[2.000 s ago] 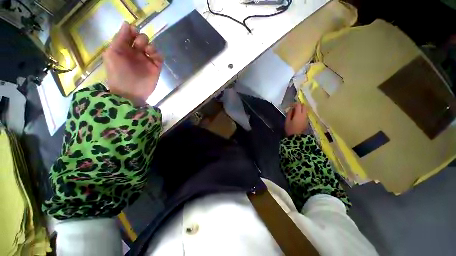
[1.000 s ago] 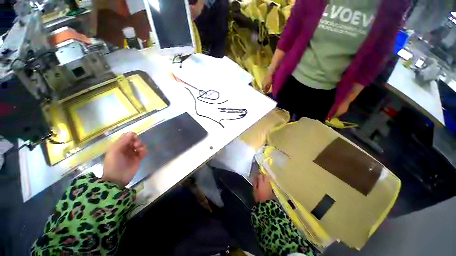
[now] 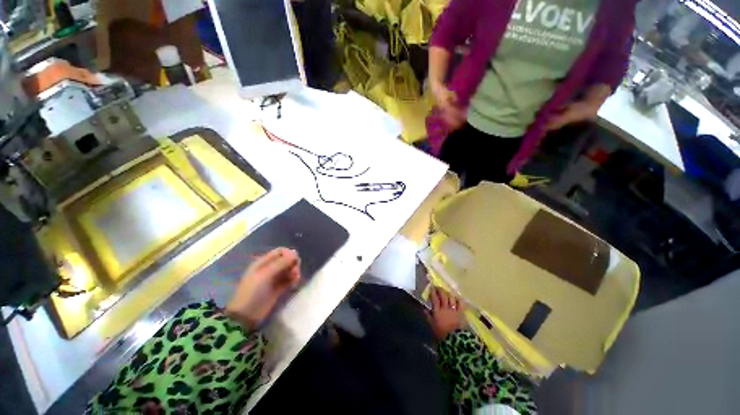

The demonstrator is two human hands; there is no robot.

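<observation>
My left hand [image 3: 268, 284] is over the dark bed plate [image 3: 312, 229], fingers curled; I see nothing in it, but the inside of the fingers is hidden. My right hand [image 3: 443, 311] touches the left edge of the finished panel stack [image 3: 487, 235], fingers partly hidden at the ragged yellow edges. The top panel is tan-yellow with a brown patch [image 3: 561, 250] and a small dark rectangle [image 3: 535, 319]. The pattern clamp frame [image 3: 195, 180] lies on the machine bed at left.
The pattern sewing machine [image 3: 81, 134] stands at the left. On the white table [image 3: 381, 146] lie thread snips [image 3: 379, 187] and a black cord [image 3: 318, 188]. A control screen [image 3: 258, 44] and small bottle [image 3: 171, 66] are at the back. A person [image 3: 527, 81] stands beyond the stack.
My left hand has moved right and down across the bed plate. My right hand stays by the stack, slightly further right. The other person's hands have risen. The view has shifted since the earliest frame.
</observation>
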